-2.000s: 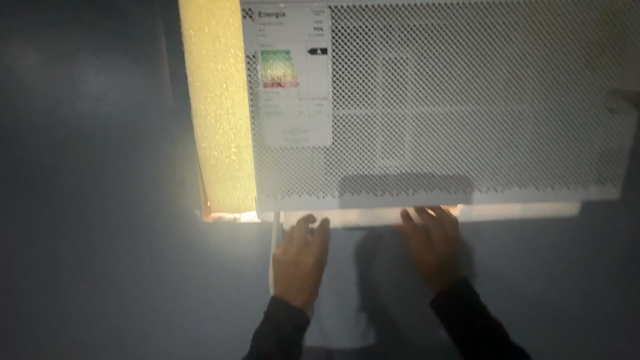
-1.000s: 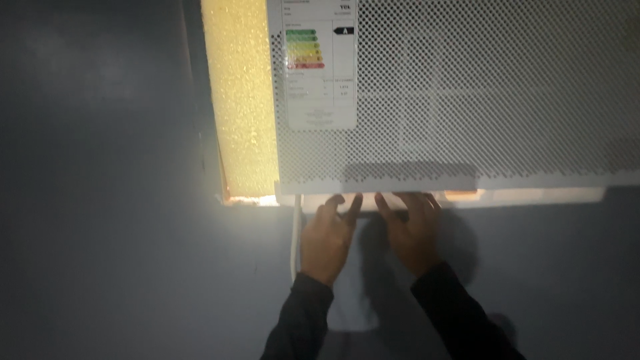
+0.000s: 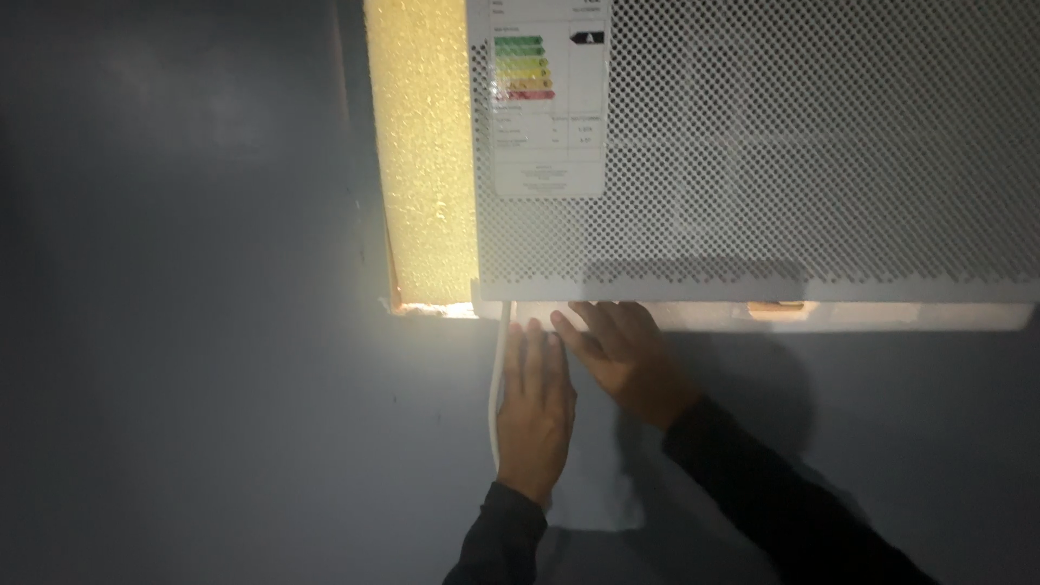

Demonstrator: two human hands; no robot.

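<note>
A window-type air conditioner's perforated front panel (image 3: 812, 162) fills the upper right of the head view. Its lower edge strip (image 3: 902, 315) is pale and lit. My left hand (image 3: 536, 410) points upward just below the panel's left end, fingers extended, fingertips at the strip. Beside it, a white cable (image 3: 493, 398) hangs from under the panel. My right hand (image 3: 626, 357) touches the panel's underside, with its fingertips partly hidden by the edge and its index finger near the left hand's fingertips. Neither hand visibly holds anything. An energy label (image 3: 548, 106) is on the panel's left part.
Yellow foam (image 3: 422, 162) fills the gap left of the panel, with a rough, brightly lit bottom edge (image 3: 431, 309). A dark grey-blue wall (image 3: 203, 366) surrounds the opening. Shadows of the arms fall on the wall at the lower right.
My right hand has moved left along the panel's bottom edge, close to my left hand. My left hand's fingers, bent before, are now straighter and nearer the cable. The view has shifted.
</note>
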